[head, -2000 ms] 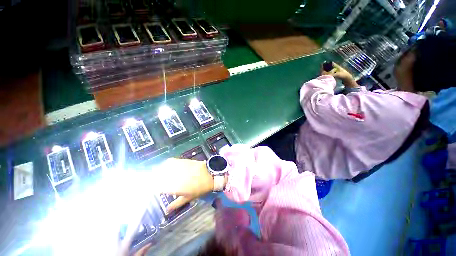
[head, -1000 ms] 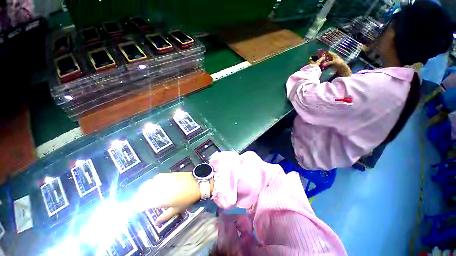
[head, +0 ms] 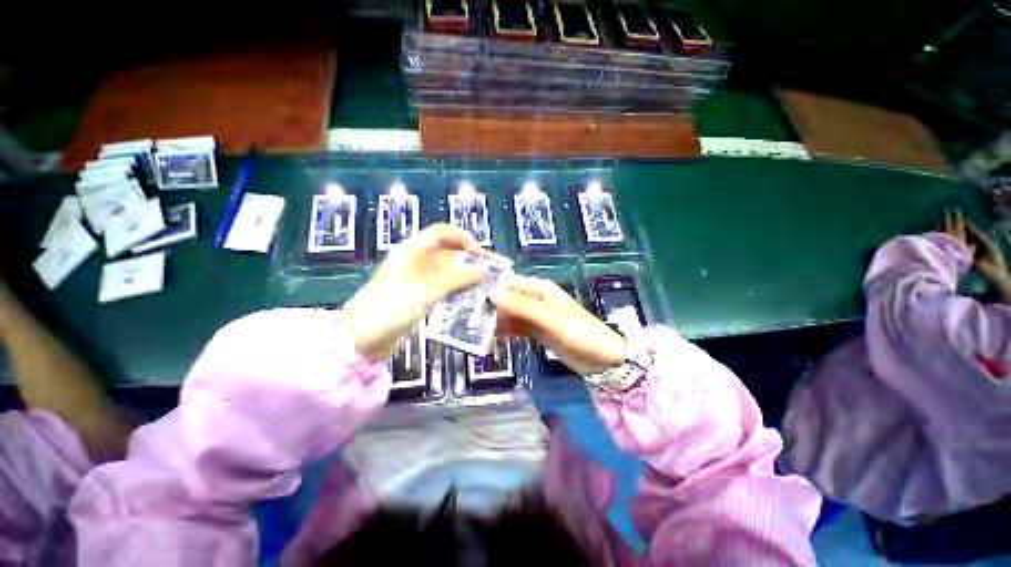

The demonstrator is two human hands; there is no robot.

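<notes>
My left hand [head: 416,277] and my right hand [head: 554,316] meet over the middle of a clear plastic tray [head: 660,266]. Both grip a white printed battery [head: 463,319], perhaps a few stacked; the count is unclear. The upper row of the tray holds several phones with white, printed batteries in their backs, such as this phone [head: 333,222], each with a bright light at its far end. In the lower row, two phones with batteries show below my hands. A phone back [head: 616,299] at the right shows a dark compartment. My hands and sleeves hide part of the lower row.
Loose batteries [head: 114,208] lie in a pile at the left. A blue pen [head: 235,202] lies beside another battery [head: 255,222]. Stacked filled trays [head: 554,83] stand behind on a brown board [head: 554,134]. One person's arm [head: 50,371] is at the left, another person [head: 920,366] at the right.
The view has swung left, bringing the battery pile and pen into sight. My left hand is now visible, with both hands together on the battery. The large white glare is gone.
</notes>
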